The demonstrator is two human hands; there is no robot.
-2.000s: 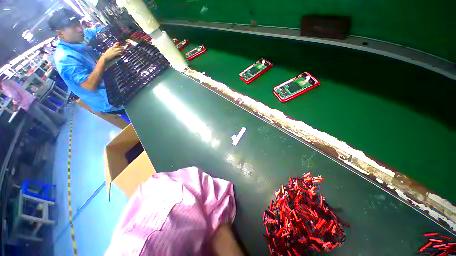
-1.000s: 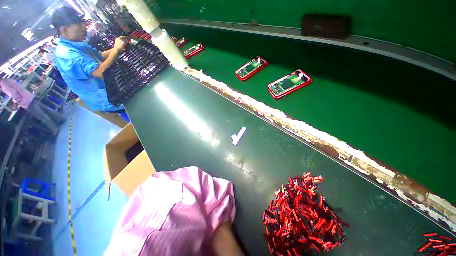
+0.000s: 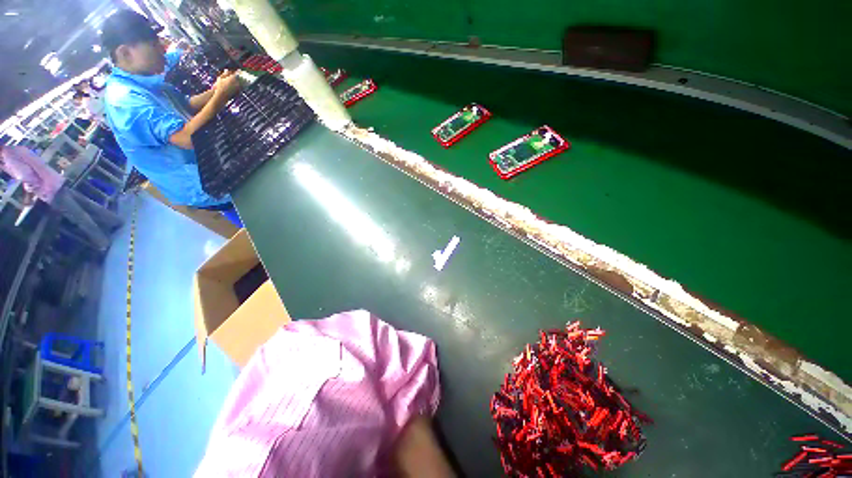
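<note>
A rounded pile of small red-and-black parts [image 3: 565,406] lies on the dark green bench [image 3: 374,243], right of my pink left sleeve. A second pile of red-black parts [image 3: 817,457] is cut off by the lower right corner. My left forearm shows below the sleeve and runs out of the bottom edge; the left hand is out of the picture. My right hand and arm are not in view. Red-rimmed phone housings with green boards lie spaced on the green conveyor belt [image 3: 635,210], the nearest one [image 3: 528,152] right of the centre top.
A whitish, peeling ledge [image 3: 560,241] runs between bench and belt. A white piece [image 3: 446,253] lies on the bench. A worker in blue [image 3: 154,131] handles black gridded trays [image 3: 248,135] at the far end. An open cardboard box [image 3: 238,308] stands beside the bench.
The phone housings on the belt have moved a little to the left and away. The coworker's hands have shifted over the trays. My sleeve and forearm are almost unmoved.
</note>
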